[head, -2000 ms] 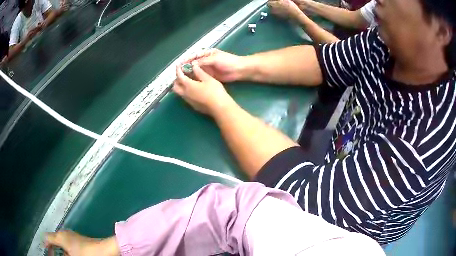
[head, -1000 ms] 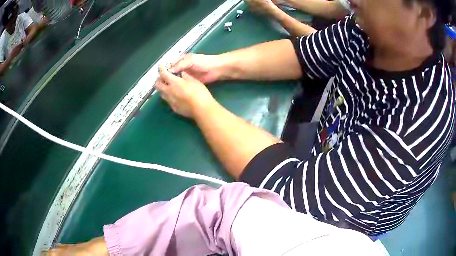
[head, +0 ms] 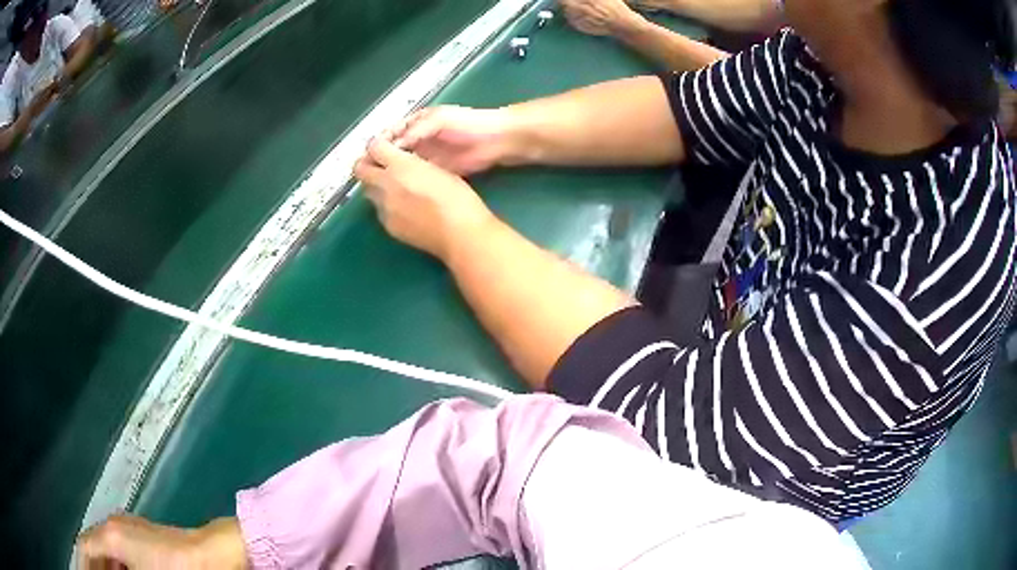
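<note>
My right hand [head: 145,546] is at the bottom left corner, over the near end of the pale rail [head: 259,251]. It is blurred and partly cut off by the lower edge. Its fingers look curled, and I cannot tell if they hold anything. A lilac sleeve [head: 368,479] covers the arm behind it. My left hand is not in the picture.
A person in a black-and-white striped top [head: 825,301] sits close on the right, hands together above the rail. A white cable [head: 335,352] crosses the view. Small whitish pieces [head: 520,46] lie on the green surface. Other people sit further off.
The view has shifted slightly. My right hand dropped lower toward the bottom edge, then came back up a little with fingers more curled. The neighbour's head has turned away.
</note>
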